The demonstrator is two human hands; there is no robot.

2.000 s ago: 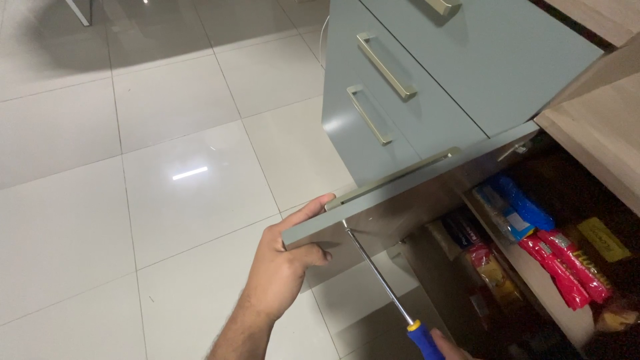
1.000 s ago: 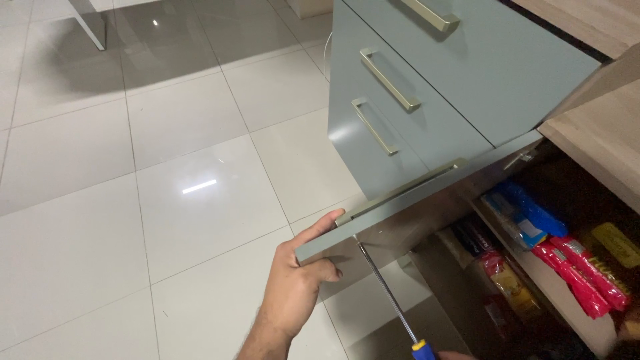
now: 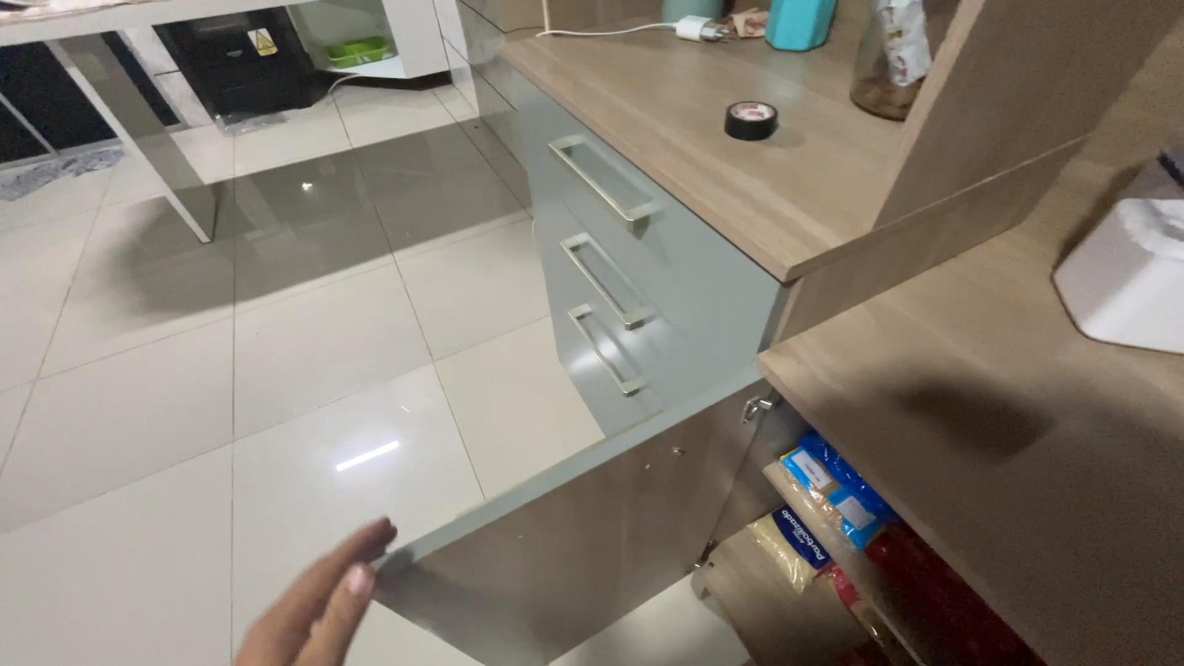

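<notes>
My left hand [image 3: 319,601] is at the lower left, beside the free corner of an open cabinet door [image 3: 564,527]. Its fingers and thumb are apart and nothing shows between them; whether a fingertip touches the door edge is hard to tell. The door has a grey-green edge and a brown inner face, with small screws or holes near its top, and a metal hinge [image 3: 757,407] joins it to the cabinet. My right hand is outside the view, and no screwdriver shows.
Grey-green drawers with metal handles [image 3: 606,282] stand behind the door. On the wooden counter [image 3: 675,139] are a roll of black tape [image 3: 750,120], a white charger [image 3: 698,29] and a glass jar [image 3: 888,65]. Food packets [image 3: 837,490] lie inside the cabinet. A white table leg [image 3: 148,139] stands at upper left.
The screwdriver at the door's top edge and the hand on it have left the view. My left hand has come off the door edge it held. The view has swung up to the counter.
</notes>
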